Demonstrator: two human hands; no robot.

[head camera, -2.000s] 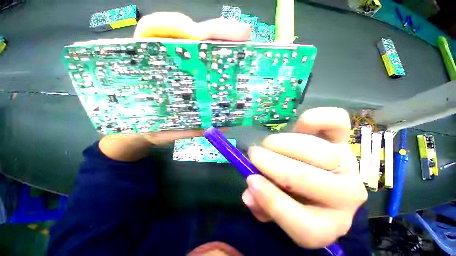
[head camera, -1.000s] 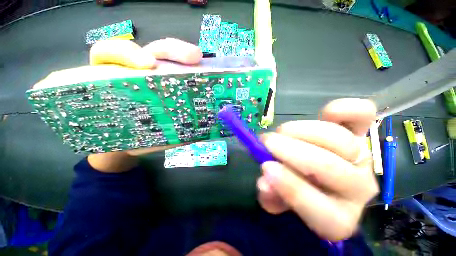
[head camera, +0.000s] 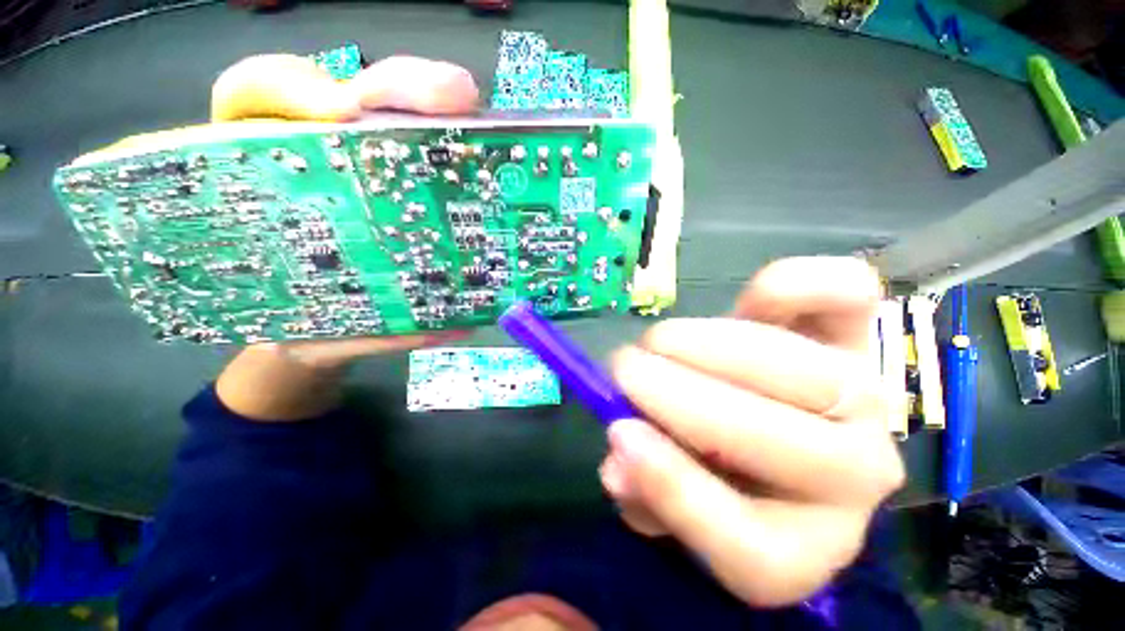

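A green power supply board (head camera: 370, 234) is held up in front of me, its soldered side with silvery joints and small chips facing me. My left hand (head camera: 346, 93) is shut on it; two fingertips show over its top edge and the wrist shows below, the rest hidden behind the board. My right hand (head camera: 765, 431) is shut on a purple marker pen (head camera: 574, 370). The pen's upper tip is at the board's lower edge, right of the middle; I cannot tell if it touches.
A pale board or card (head camera: 481, 378) lies below the held board. Waiting boards (head camera: 555, 80) stand left of a yellow-green wrapped bar (head camera: 654, 148). At right are a slanting grey post (head camera: 1012, 222), boards on their sides (head camera: 913, 364), a blue tool (head camera: 959, 419) and separate boards (head camera: 1028, 345).
The held board has shifted left since the earliest frame, and up since the middle one. The pen tip has moved from the board's right part down to its lower edge. Both hands keep their hold.
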